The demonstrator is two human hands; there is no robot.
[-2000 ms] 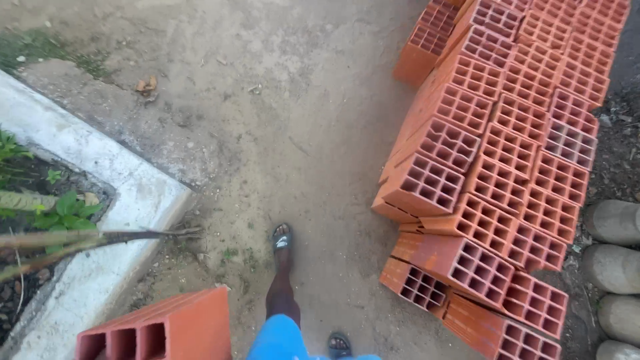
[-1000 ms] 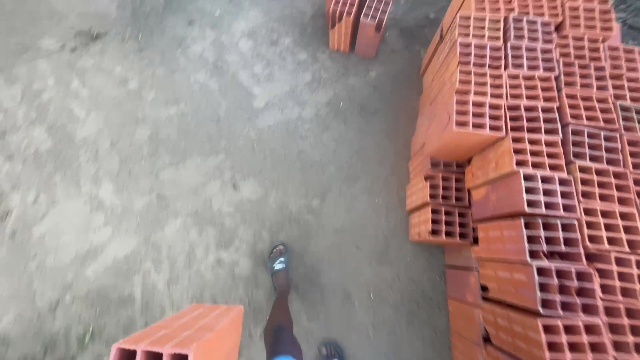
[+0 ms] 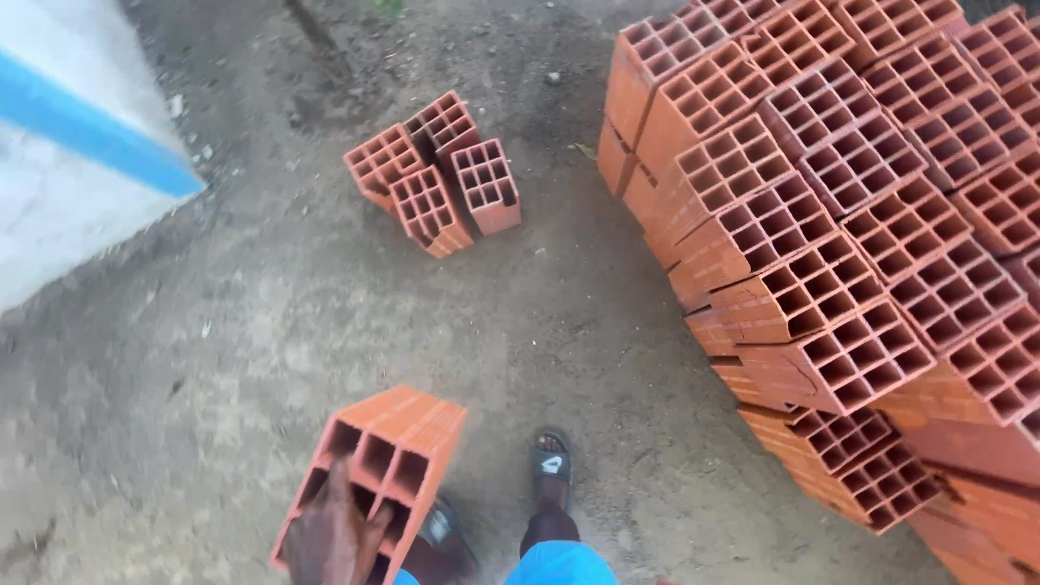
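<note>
A hollow clay brick (image 3: 406, 422) is held low in front of me, left of my feet, its open cells facing up toward the camera. My left hand (image 3: 333, 528) grips it, with fingers hooked into the cells. My right hand is not in view; only a tiny reddish edge shows at the bottom of the frame, too small to name. Ahead on the ground, several hollow clay bricks (image 3: 426, 207) stand on end in a small cluster. To the right rises a large stack of the same bricks (image 3: 772, 227), cell ends up.
A white wall with a blue stripe (image 3: 97, 122) juts in at the upper left. My sandalled feet (image 3: 552, 463) are on bare packed earth between the held brick and the stack. Small stones lie near the wall's corner, and a thin dark pole or stem (image 3: 317, 36) is at the top.
The view has shifted a lot as I walk. The held brick now shows more fully, with my left hand visible on it. The small brick cluster, partly seen at the top before, is now nearer.
</note>
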